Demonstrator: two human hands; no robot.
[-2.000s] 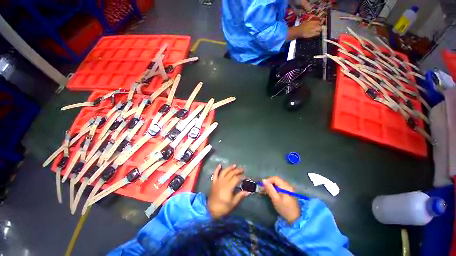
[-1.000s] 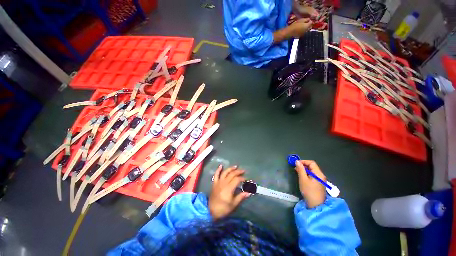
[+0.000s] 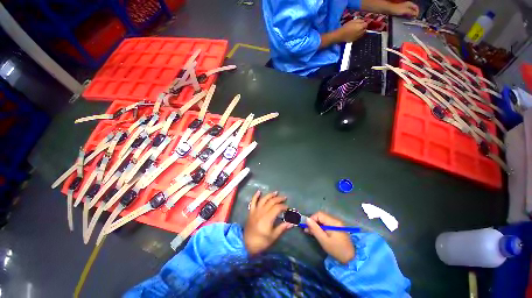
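A dark watch head (image 3: pixel 291 217) with a light metallic edge lies on the dark green table, near the front. My left hand (image 3: pixel 263 222) is on its left side, with thumb and fingers holding its edge. My right hand (image 3: pixel 330 234) holds a thin blue tool (image 3: pixel 341 228), its tip end close to the right side of the watch head. The right hand covers most of the strap, and the exact tip contact cannot be told. A small blue cap (image 3: pixel 345 185) stands beyond my right hand. A white paper piece (image 3: pixel 380 216) lies right of it.
Red trays with strapped watches stand at left (image 3: pixel 157 224) and far right (image 3: pixel 429 150); another red tray (image 3: pixel 153 43) is behind. A white bottle (image 3: pixel 470 247) lies at right. A black bag (image 3: pixel 340 88) and round black object (image 3: pixel 350 116) lie beyond. A person (image 3: pixel 303 35) works opposite.
My right hand has moved back left from the blue cap to the watch head with the blue tool. The strap is now mostly covered. The person opposite has moved one hand right.
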